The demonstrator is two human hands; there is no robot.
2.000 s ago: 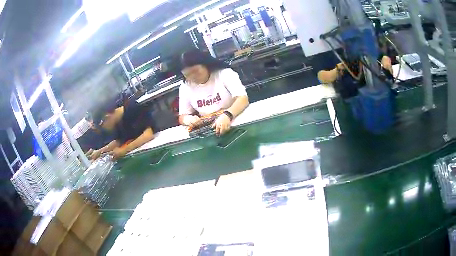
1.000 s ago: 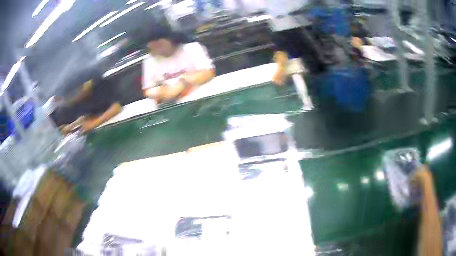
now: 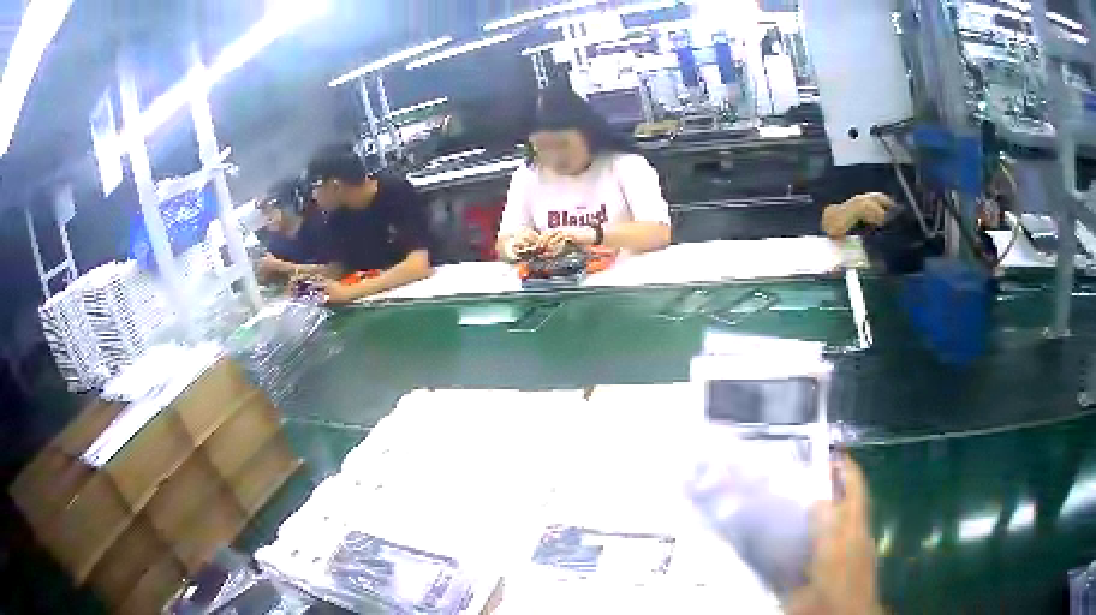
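Observation:
My right hand (image 3: 847, 547), blurred, is at the lower right and grips the right side of a bagged phone part (image 3: 763, 511) over the right white sheet. Another bagged part (image 3: 763, 401) lies at the far right corner of the white sheets (image 3: 481, 463). A bagged part (image 3: 403, 574) lies near the front of the left sheet, and another (image 3: 601, 551) near the front of the right sheet. The sheets are overexposed. My left hand is not in view.
A brown divided carton (image 3: 192, 463) stands at the left, with clear bags (image 3: 283, 342) behind it and small bagged pieces (image 3: 234, 589) in front. The green bench (image 3: 577, 342) runs across. People sit opposite. A blue-and-grey fixture (image 3: 949, 306) stands at the right.
My right hand has moved left from the bench at the right to the right white sheet, with a bagged part in it. The camera view has shifted.

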